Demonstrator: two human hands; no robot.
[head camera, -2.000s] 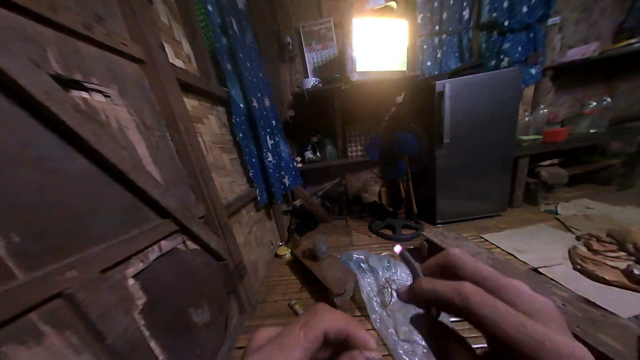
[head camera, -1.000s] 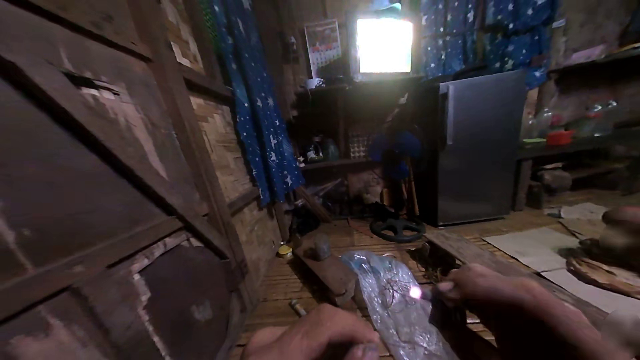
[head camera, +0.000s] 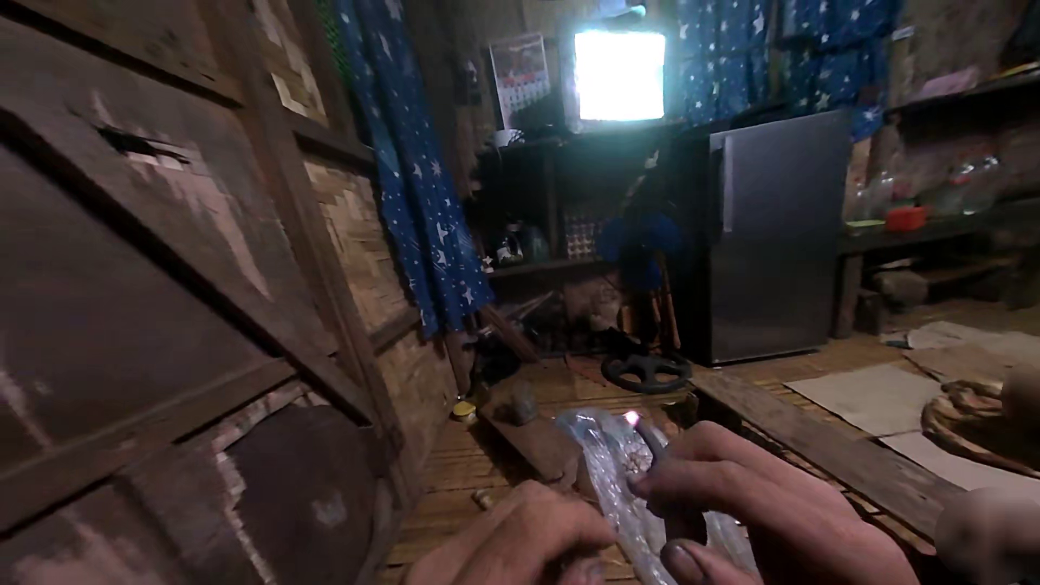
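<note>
My right hand (head camera: 764, 496) pinches a thin dark stick-like piece (head camera: 650, 441) between thumb and fingers; its raised tip glows pinkish white. Just beneath lies a crumpled clear plastic bag (head camera: 605, 471) on the slatted floor, with fine wiry bits inside or on it. At the bottom centre is my left hand (head camera: 520, 540), fingers curled; whether it holds anything is hidden. Beyond it, a dark lump (head camera: 522, 404) rests on a low wooden board (head camera: 528, 443), near a small yellow-lidded container (head camera: 464, 411).
A wooden door (head camera: 146, 325) stands at left beside a blue star-patterned curtain (head camera: 431, 187). Behind are a lit screen (head camera: 620, 77), a fan base (head camera: 647, 372) and a grey refrigerator (head camera: 776, 244). A plank (head camera: 829, 455) and flat sheets (head camera: 853, 398) lie at right, near blurred parts of another person (head camera: 995, 528).
My right hand has turned the piece from pointing left, a second ago, to upright, with its glowing tip raised. The blurred shapes at the right edge have moved.
</note>
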